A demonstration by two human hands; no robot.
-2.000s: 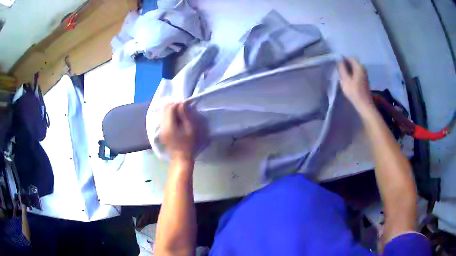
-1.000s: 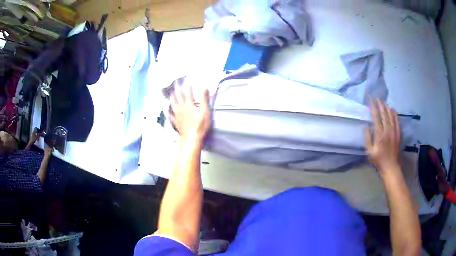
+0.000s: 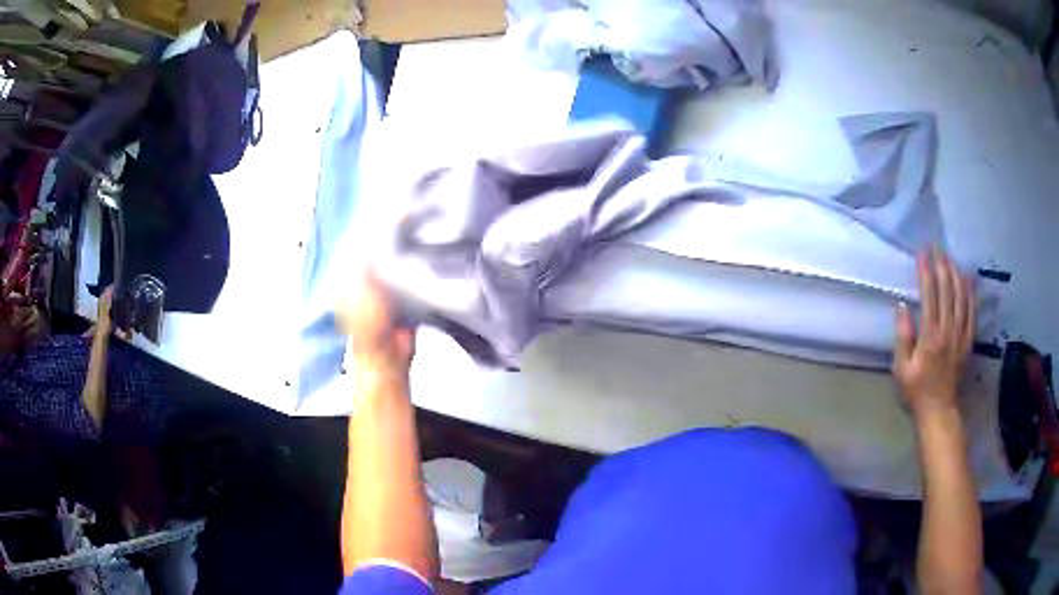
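A pale grey-lilac garment piece [image 3: 720,291] lies lengthwise over the board, which it hides. Its left end is bunched and raised in loose folds; its right part is fairly smooth, with a long seam line. My left hand [image 3: 381,323] is at the lower left edge of the bunched end, blurred; whether its fingers grip the cloth is unclear. My right hand [image 3: 936,337] lies flat on the garment's right end, fingers apart. The iron [image 3: 1024,407] stands at the right edge, just beyond my right hand, partly cut off from clear view.
A crumpled pale bundle [image 3: 662,41] lies at the table's far side by a blue block [image 3: 616,105]. Dark cloth [image 3: 174,221] hangs at left beside a long pale strip [image 3: 337,209]. Another person's arm [image 3: 100,360] shows at lower left. The white table [image 3: 557,407] has dark slots near the iron.
The garment was drawn taut between my hands, then laid flat along the board. Now its left end is lifted and bunched. My left hand has moved left and down; my right stays on the right end.
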